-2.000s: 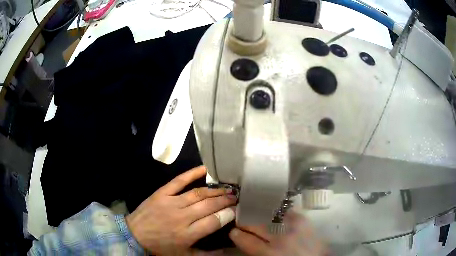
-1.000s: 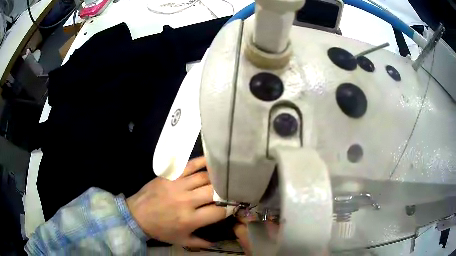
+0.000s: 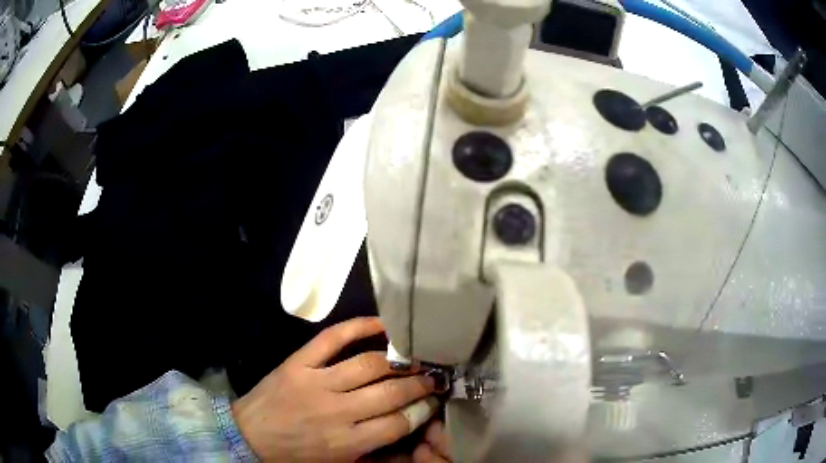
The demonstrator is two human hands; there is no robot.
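Observation:
A large black cloth piece (image 3: 181, 235) lies over the table left of the sewing machine head (image 3: 561, 163). My left hand (image 3: 335, 407) lies spread on the cloth, fingertips beside the presser foot (image 3: 439, 375), with a pale band on one finger. Only a few fingertips of my right hand (image 3: 435, 445) show at the bottom, by the left hand; the rest is hidden behind the off-white take-up lever guard (image 3: 543, 362). Whether it grips cloth is not visible.
A long white arm with a small logo (image 3: 323, 222) hangs left of the head. The tension assembly (image 3: 620, 389) is right of the guard. A blue hose (image 3: 679, 32), a dark display (image 3: 580, 29) and a pink object (image 3: 179, 12) are at the back.
The machine head appears further right and lower than two seconds ago. Since one second ago, my left hand's fingers have shifted slightly right towards the foot. Less of my right hand shows than at first.

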